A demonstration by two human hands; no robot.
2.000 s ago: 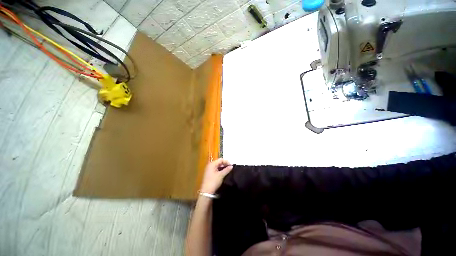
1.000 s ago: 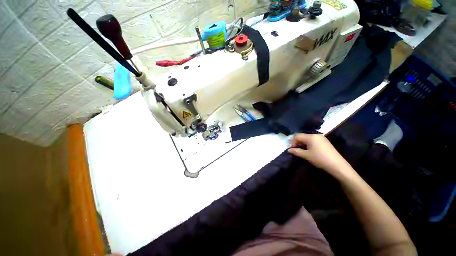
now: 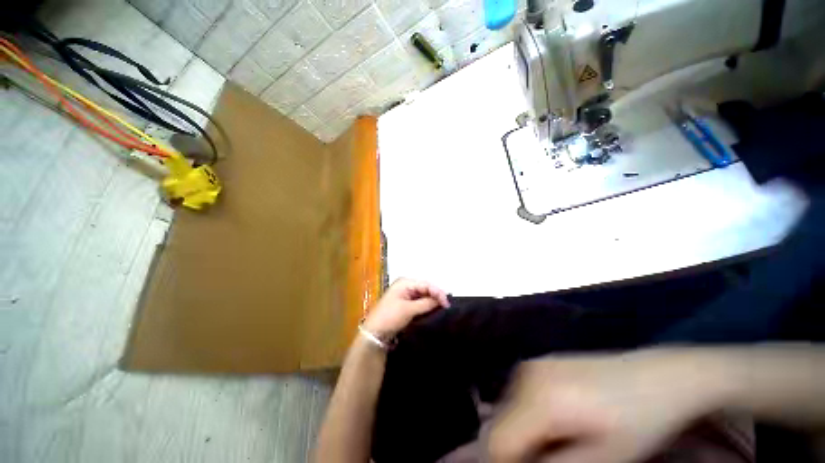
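Observation:
A dark garment (image 3: 525, 321) lies over my lap, along the front edge of the white sewing table (image 3: 452, 208). My left hand (image 3: 407, 306), with a pale band at the wrist, pinches the garment's edge at the table's left front corner. My right hand (image 3: 579, 407) is large and blurred over the lap, low in the view. Its fingers point down and curl in, and whether they hold cloth cannot be told. The sewing machine (image 3: 565, 81) stands at the back right, with its lit needle area over the plate.
Blue-handled snips (image 3: 704, 137) lie on the machine bed. More dark cloth (image 3: 787, 136) is at the right. A brown board (image 3: 253, 235) with an orange edge (image 3: 365, 217) borders the table's left side. A yellow plug (image 3: 192, 184) with cables is at the upper left. A brick-pattern wall stands behind.
The view has swung back left. My right hand has left the garment's edge by the machine and is now over my lap. The dark strip beside the snips has gone from there.

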